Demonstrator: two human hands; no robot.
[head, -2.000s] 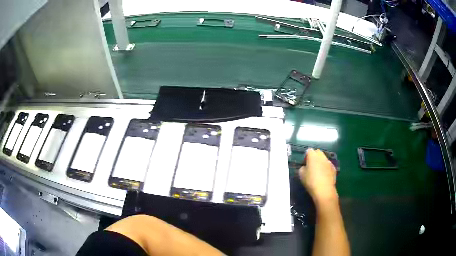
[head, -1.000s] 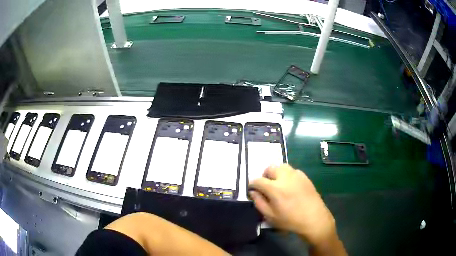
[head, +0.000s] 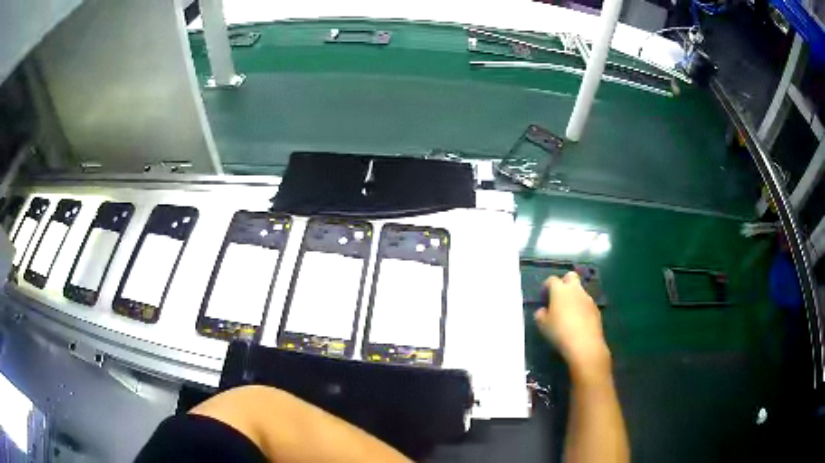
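Several black phone middle frames lie side by side in a row on the white belt (head: 499,362); the rightmost row frame (head: 407,294) has bare belt to its right. Another middle frame (head: 583,270) lies lengthwise on the green conveyor (head: 633,339), just right of the belt end. My right hand (head: 572,321) is over its near edge, with thumb and fingers closed on it; the fingertips are partly hidden. My left hand is out of the picture; only the bent left arm with a black sleeve shows at the bottom.
One more frame (head: 696,287) lies farther right on the green conveyor. Black flaps lie at the far edge (head: 375,184) and near edge (head: 362,398) of the belt. A set-aside frame (head: 532,156) lies beyond the belt end. A white post (head: 594,72) and grey housing (head: 118,99) stand behind.
My right hand has left the row's right end and moved right to a frame on the green conveyor. The row has shifted left relative to its position two seconds ago.
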